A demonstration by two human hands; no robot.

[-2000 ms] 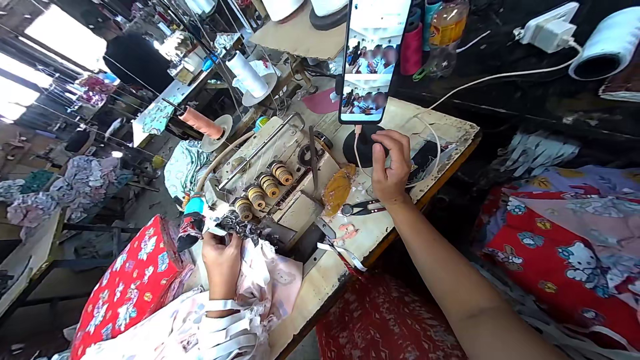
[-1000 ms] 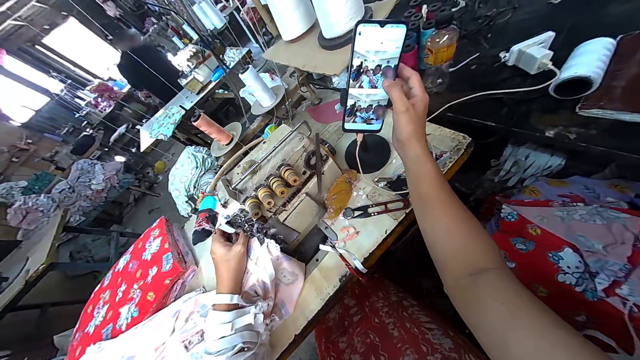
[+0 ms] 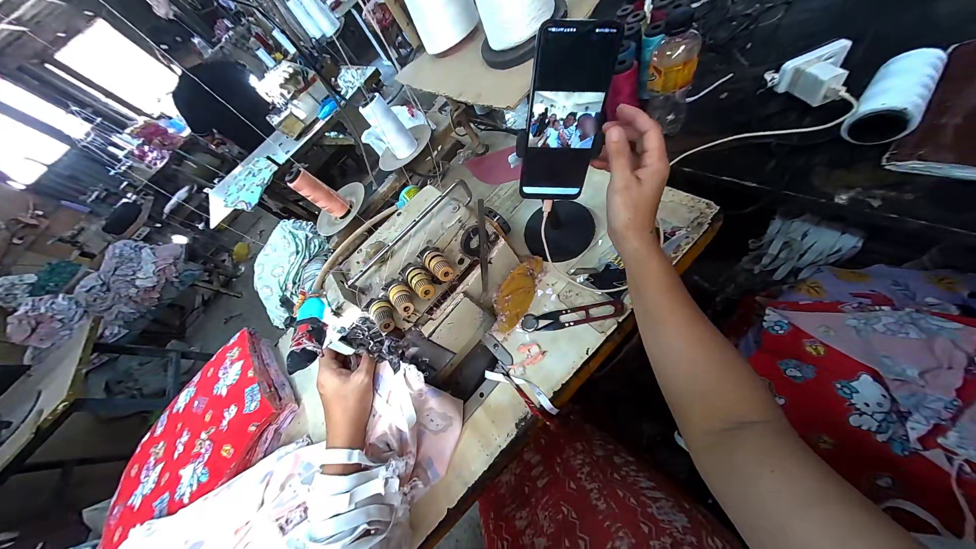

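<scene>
A smartphone (image 3: 568, 171) stands upright on a round black stand (image 3: 560, 232), a charging cable at its lower edge and a photo on its screen. My right hand (image 3: 637, 168) is raised at the phone's right edge, fingers loosely bent, holding nothing. On the left, my left hand (image 3: 347, 385) pinches pale printed fabric (image 3: 438, 431) beside the overlock sewing machine (image 3: 465, 316); its fingertips are partly hidden among dark scraps. White elastic strips (image 3: 351, 492) lie across the left wrist. Thread snips (image 3: 576, 315) rest on the machine table, near a yellow-brown piece (image 3: 518, 293).
Stacked red printed fabric (image 3: 202, 427) is at the left, more red printed fabric (image 3: 831, 381) at the right. Thread cones (image 3: 442, 23), a plastic bottle (image 3: 675, 65) and a white plug adapter (image 3: 816, 72) lie beyond. A person (image 3: 221, 103) is at another machine in the back.
My right hand has gone from below the phone up to its screen, then back slightly to its right edge. The screen now shows one photo on black. My left hand stays at the fabric.
</scene>
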